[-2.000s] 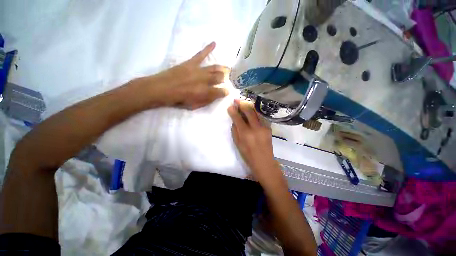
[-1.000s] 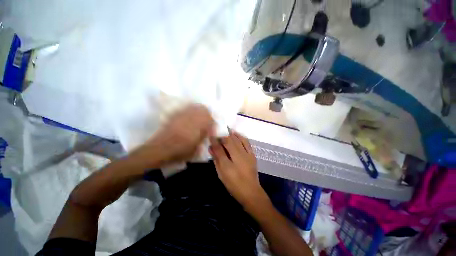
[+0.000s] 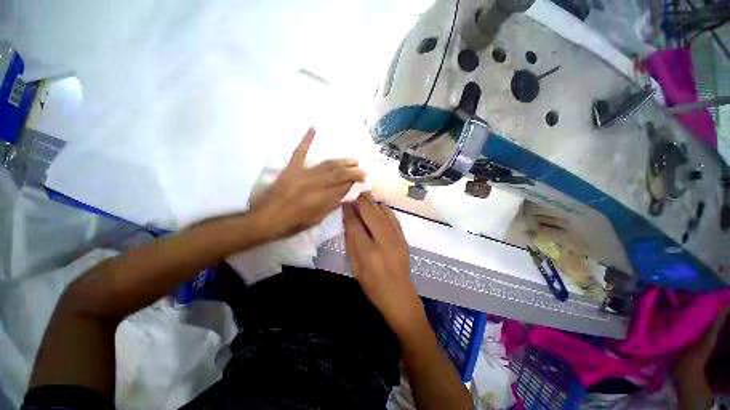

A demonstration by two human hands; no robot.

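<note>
White fabric (image 3: 200, 136) is spread over the table left of the sewing machine (image 3: 512, 104), overexposed near the needle area. My left hand (image 3: 308, 192) lies on the cloth with the thumb raised and the fingertips pointing at the machine. My right hand (image 3: 378, 244) is close beside it at the table's front edge, its fingertips at the cloth's edge; the fingertips of both hands nearly meet. The cloth under the fingers is washed out by glare. The shiny take-up guard (image 3: 467, 152) is on the head front. The needle is not clearly visible.
Thread snips (image 3: 548, 273) lie on the machine bed beside a yellowish clump (image 3: 570, 260). A measuring scale (image 3: 480, 288) runs along the front edge. Blue baskets (image 3: 458, 330) and pink cloth (image 3: 640, 340) are below. A blue-and-white packet (image 3: 14, 94) is at far left. Another person's arm (image 3: 695, 368) shows lower right.
The cloth was drawn away from the needle area towards my lap and left, baring the bed. Both hands moved left and down from the needle. My blurred left hand has flattened out.
</note>
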